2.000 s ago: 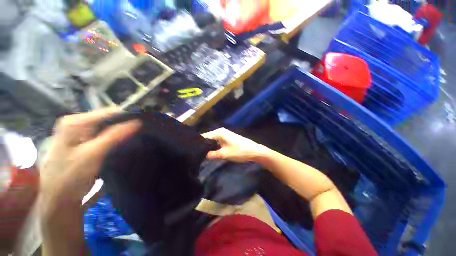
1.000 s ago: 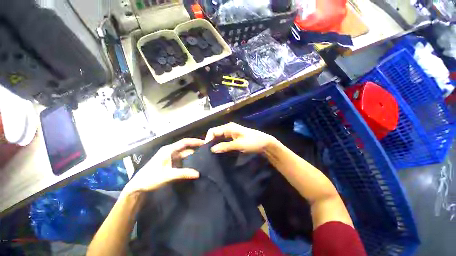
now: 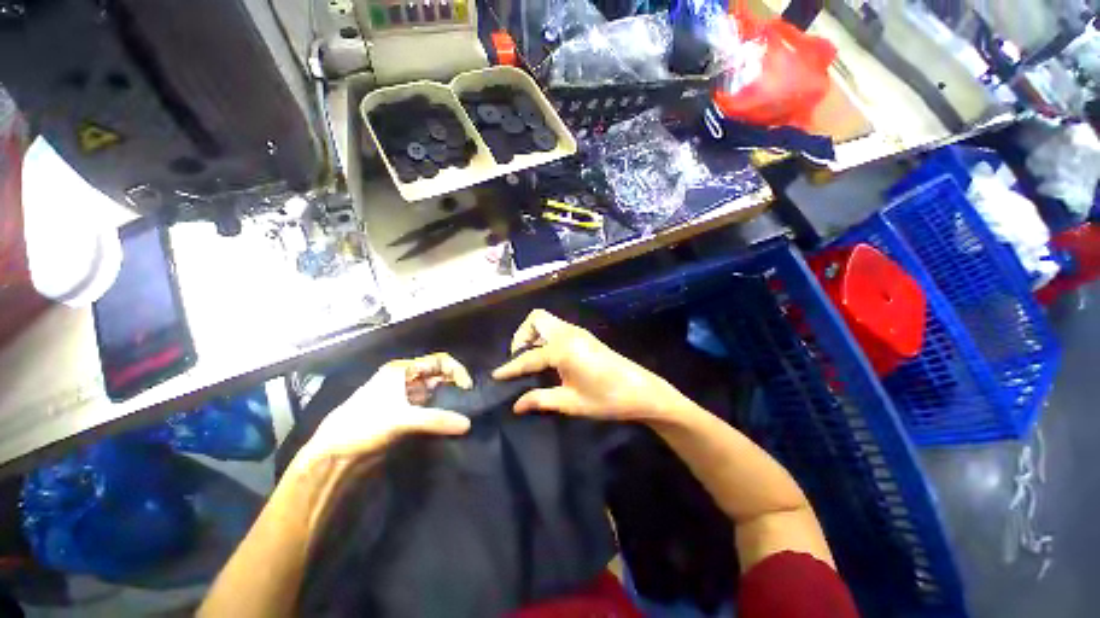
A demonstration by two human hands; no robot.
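A dark garment piece (image 3: 464, 519) hangs over my lap, its upper edge held up near the table's front edge. My left hand (image 3: 392, 410) pinches that edge from the left. My right hand (image 3: 573, 374) pinches it from the right, a short way apart. The fingertips are partly hidden in the cloth. The button-sewing machine (image 3: 157, 97) stands at the upper left, with its shiny metal work plate (image 3: 320, 260) below. A cream two-compartment button tray (image 3: 464, 179) holds dark discs.
A smartphone (image 3: 142, 314) lies left of the work plate. Dark scissors or tweezers (image 3: 440, 229) and yellow snips (image 3: 572, 215) lie near the tray. Crumpled clear plastic (image 3: 645, 169) lies beside them. A blue crate (image 3: 844, 423) stands right of my lap, near a red stool or container (image 3: 875, 308).
From two seconds ago, both hands have come together at the garment's edge. Since one second ago, my right fingers have shifted slightly and the edge lies flatter between my hands. The view has shifted a little.
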